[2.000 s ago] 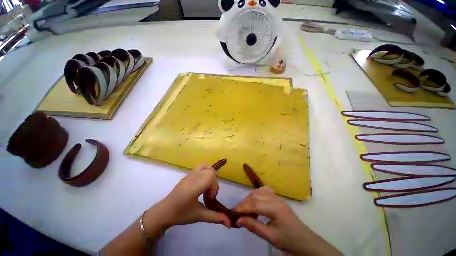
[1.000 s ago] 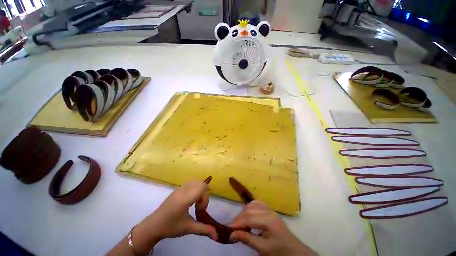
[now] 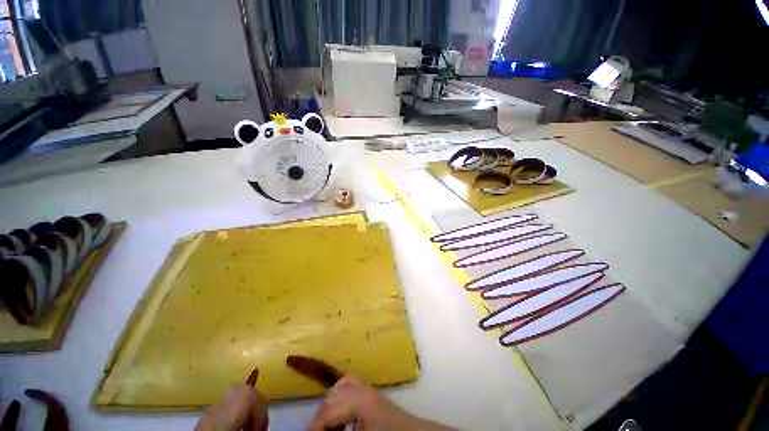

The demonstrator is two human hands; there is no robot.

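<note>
My left hand (image 3: 236, 411) and my right hand (image 3: 358, 406) are at the bottom edge of the picture, partly cut off. Both hold a dark brown headband (image 3: 314, 368) over the near edge of the yellow central board (image 3: 278, 295). Its two ends stick up past my fingers, the right one longer. The curved middle of the band is below the picture's edge. The contact of the left fingers with the band is partly hidden.
Part-covered headbands (image 3: 52, 252) stand on a left board (image 3: 80, 290); others (image 3: 533, 171) lie on a right board (image 3: 514, 202). A loose brown headband (image 3: 52, 412) is cut off lower left. Pointed white panels (image 3: 561, 313) lie right. A panda fan (image 3: 291, 168) stands beyond the central board.
The view has swung right and up, so the table things sit further left and the hands lower in the picture. The headband is still between both hands.
</note>
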